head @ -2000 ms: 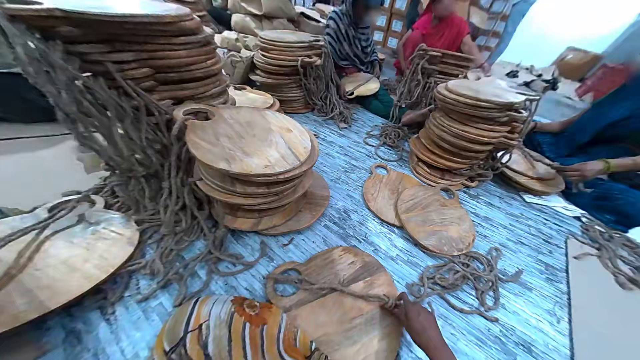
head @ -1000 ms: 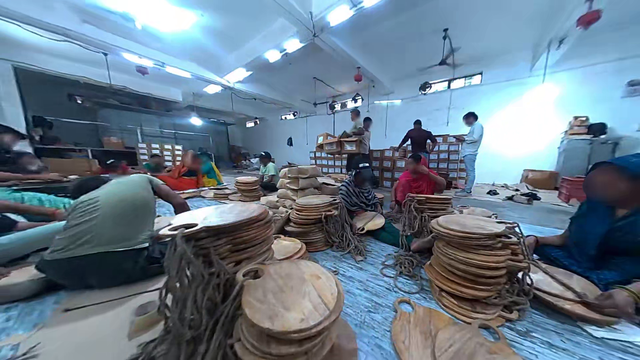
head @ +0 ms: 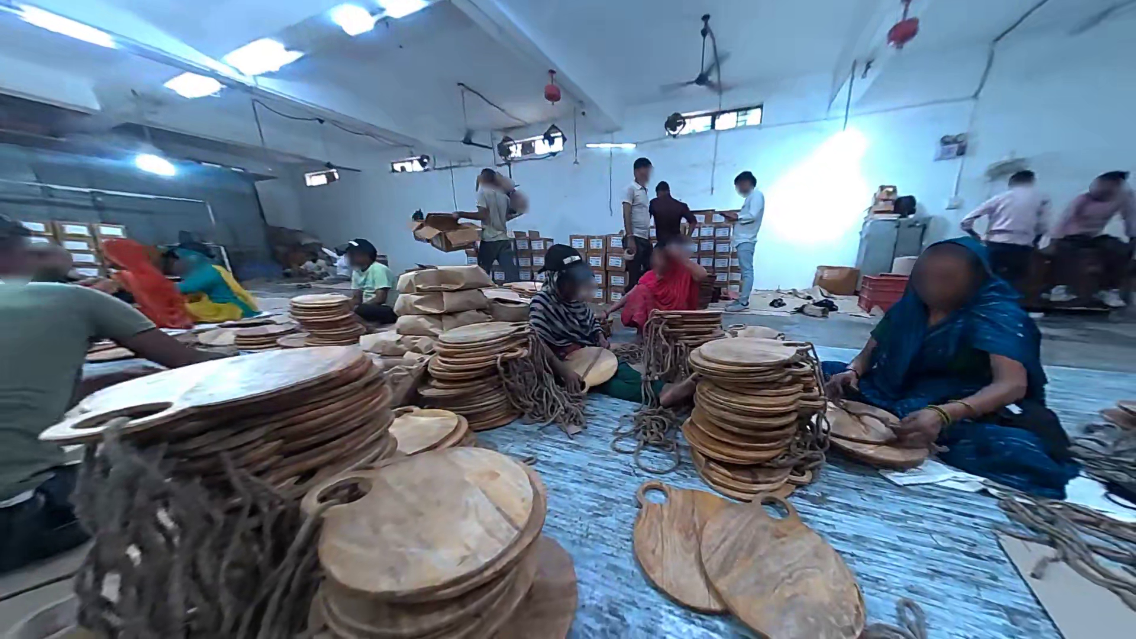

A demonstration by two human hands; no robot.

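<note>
Neither of my hands shows in the head view. Closest to the camera is a stack of round wooden boards (head: 430, 524) with ring handles, and on its left stands a taller stack (head: 240, 382) with grey-brown ropes (head: 195, 532) hanging over its side. Two wooden boards lie on the blue-white mat (head: 923, 541): the right board (head: 781, 577) overlaps the left one (head: 676, 541). Farther off, another stack (head: 745, 417) has ropes at its right side. What my hands hold or touch is out of view.
A person in blue (head: 958, 373) sits at the right with boards in their hands. Another person (head: 71, 355) leans in at the left. People sit behind the stacks, near paper-wrapped bundles (head: 442, 302). Cardboard boxes (head: 603, 262) and standing people are at the back.
The view has tilted up from the floor to the room. My hand, which was on a board's rope two seconds ago, is out of sight.
</note>
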